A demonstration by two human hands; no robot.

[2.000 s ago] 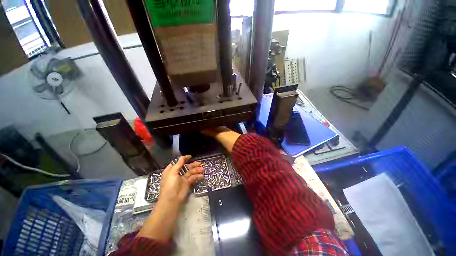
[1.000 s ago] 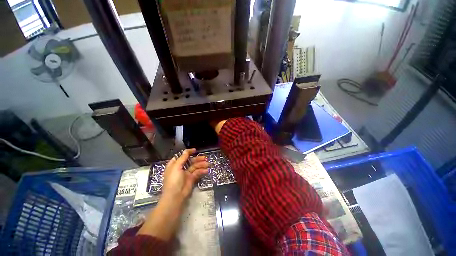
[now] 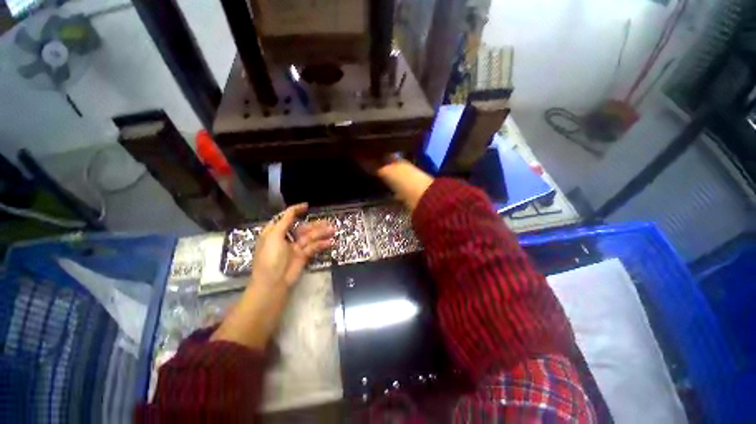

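Note:
My right hand (image 3: 398, 178) reaches under the thick dark press block (image 3: 331, 124). Its fingers are lost in shadow, so I cannot tell what they hold. My left hand (image 3: 283, 250) is palm up with fingers spread, over the shallow trays (image 3: 344, 238) of tiny silver fasteners; I see nothing held in it. A glossy black sheet-metal panel (image 3: 383, 339) with a white glare stripe lies in front of the trays, partly under my right sleeve. Several small shiny pieces stand along its near part.
Dark upright posts stand left (image 3: 178, 170) and right (image 3: 477, 137) of the press. A left blue crate (image 3: 157, 286) holds white paper. A right blue crate (image 3: 663, 248) holds black panels and a white sheet (image 3: 609, 323). A blue folder (image 3: 526, 182) with a dark phone lies right of the press.
The view has tipped down, showing more of the black panel. My right hand shows more from under the block than one second ago. My left hand stays over the trays.

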